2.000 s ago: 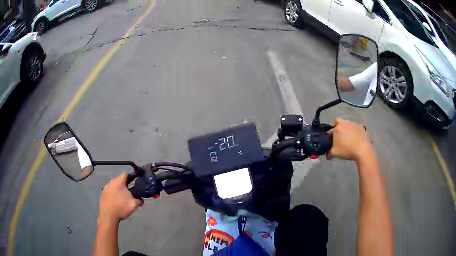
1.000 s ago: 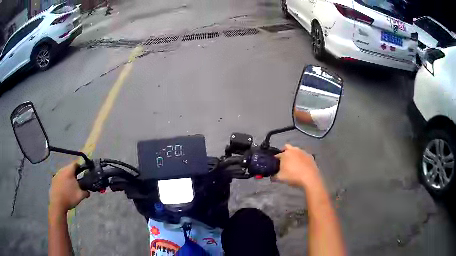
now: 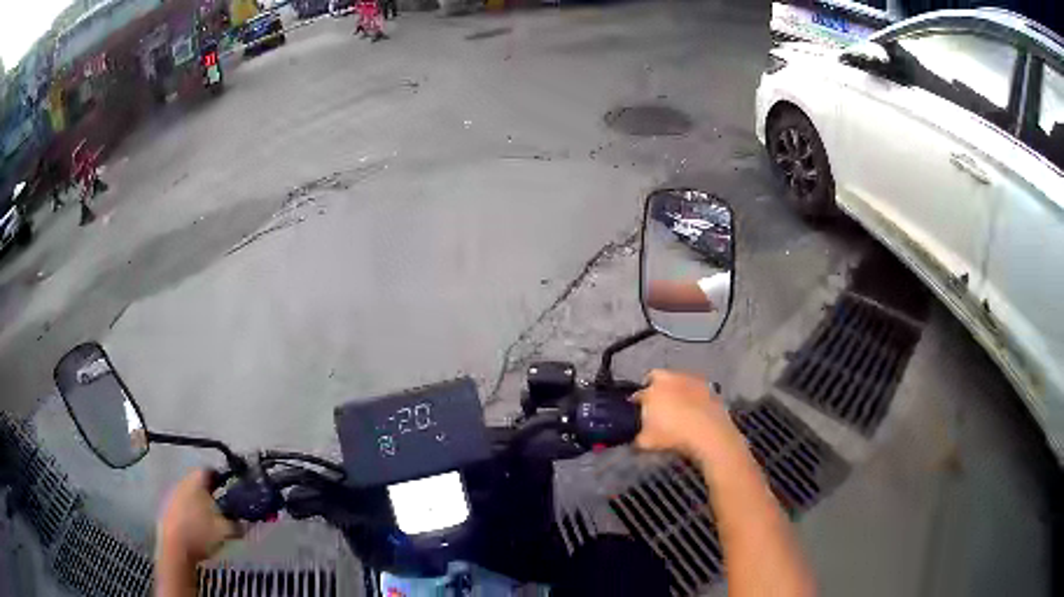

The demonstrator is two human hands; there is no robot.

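Observation:
My left hand [image 3: 196, 515] is closed round the left handlebar grip, beside the black switch housing [image 3: 250, 499]. My right hand [image 3: 680, 416] is closed round the right throttle grip, beside its switch housing [image 3: 607, 420]. Between them the black dashboard [image 3: 414, 429] shows glowing digits that read 20. A bright white panel [image 3: 428, 503] sits just below it. The left mirror [image 3: 102, 405] and the right mirror [image 3: 688, 266] stand on stalks; the right one reflects an arm and a white sleeve. Only the top of the printed bag [image 3: 449, 583] shows at the bottom edge.
A white car [image 3: 933, 152] stands close on the right. Metal drain grates [image 3: 852, 356] cross the ground under the scooter and to both sides. A manhole cover [image 3: 649, 120] lies ahead. Red objects [image 3: 84, 175] and a vehicle [image 3: 259, 32] are far left, blurred.
The scooter has moved forward past the parked cars and onto the drain grates. The handlebar sits lower in the picture, and less of the bag shows. Both hands have stayed on the grips.

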